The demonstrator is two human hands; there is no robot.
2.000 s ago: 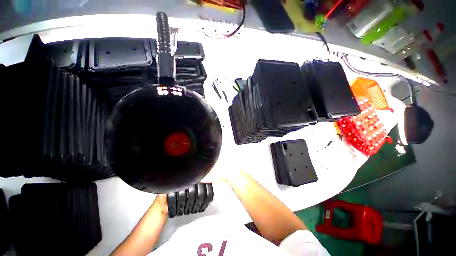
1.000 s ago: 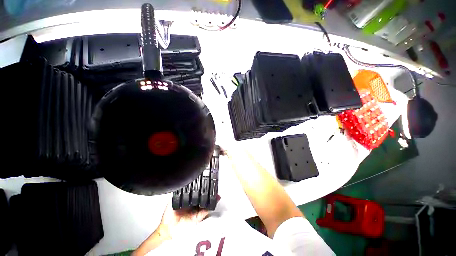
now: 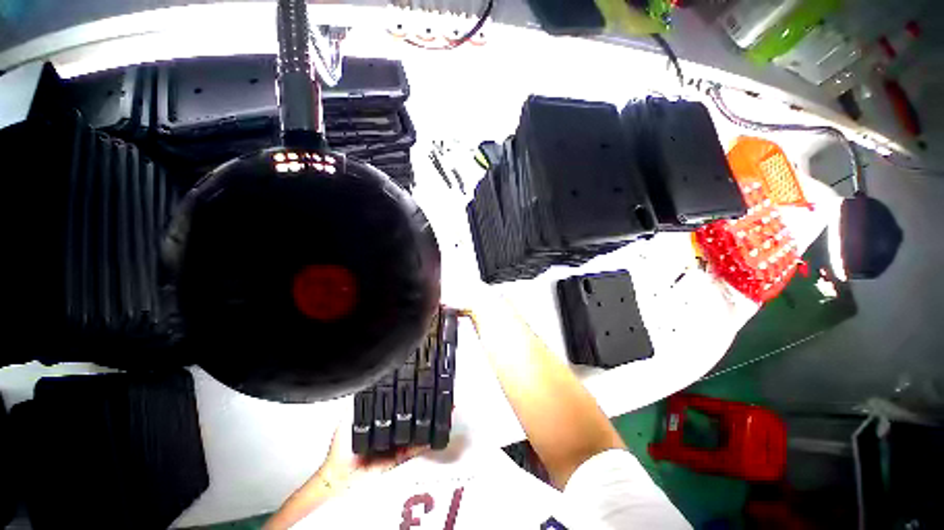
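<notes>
A short stack of several black tablet cases (image 3: 404, 414) is on edge close to my body, its layered edges facing up. The lamp head hides its far end. My left hand (image 3: 362, 455) is at the near end, partly under or behind the stack, holding it. My right hand (image 3: 463, 317) is at the far right end beside the lamp. Only a small part of it shows, so its grip cannot be made out. A smaller pile of cases (image 3: 611, 319) lies flat to the right.
The lamp (image 3: 305, 274) blocks the centre-left. Large black stacks stand left (image 3: 104, 238) and behind it, and at centre right (image 3: 585, 176). Red (image 3: 756, 254) and orange (image 3: 766, 171) baskets are at the right end. Small thin pieces (image 3: 447, 168) lie mid-bench. A red stool (image 3: 725, 437) is on the floor.
The stack near my body shows more of its length than two seconds ago. My left hand moved from its left side to its near end; my right hand moved forward. The view shifted slightly.
</notes>
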